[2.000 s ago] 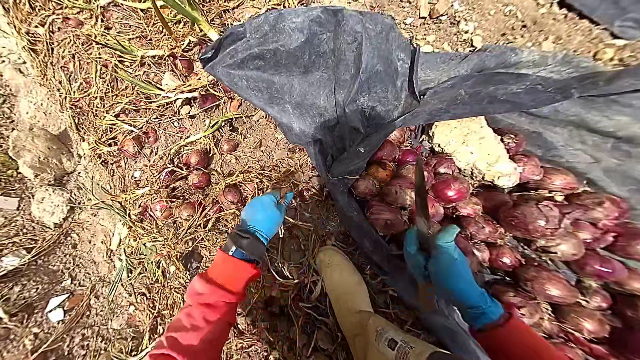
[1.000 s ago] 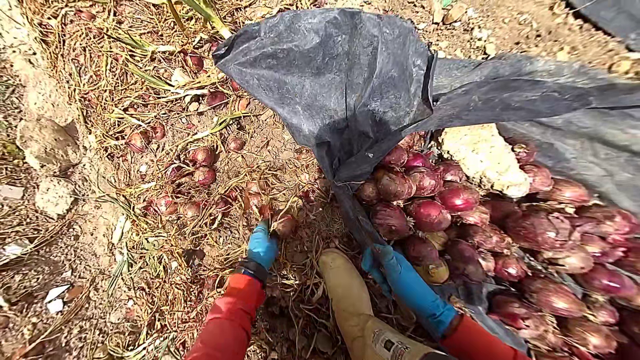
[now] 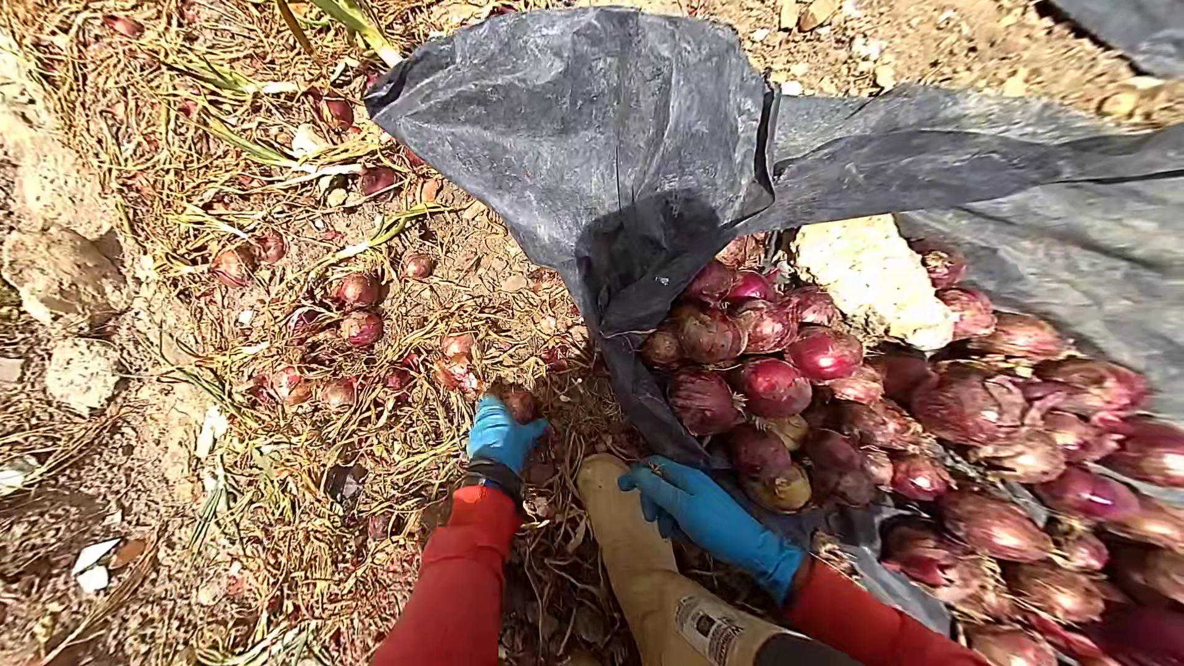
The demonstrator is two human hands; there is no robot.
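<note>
My left hand [image 3: 504,437], in a blue glove, grips a red onion [image 3: 514,403] just above the dry stalks on the ground. Beside the toe of a tan boot [image 3: 629,546] is my right hand [image 3: 712,516], also gloved in blue, fingers bent; whether it holds anything small cannot be told. Right of it lies a large pile of red onions [image 3: 971,402], partly on and beside a dark plastic sheet [image 3: 573,111]. More red onions [image 3: 361,327] lie loose among the stalks at the left.
A pale rock [image 3: 869,277] rests on the sheet at the edge of the pile. Stones [image 3: 81,375] lie at the far left. Dry onion leaves [image 3: 305,518] cover the soil around the boot, and a fold of the sheet stands between the loose onions and the pile.
A blade seen in my right hand two seconds ago no longer shows. My right hand has moved down from the pile toward the boot. My left hand has closed on an onion.
</note>
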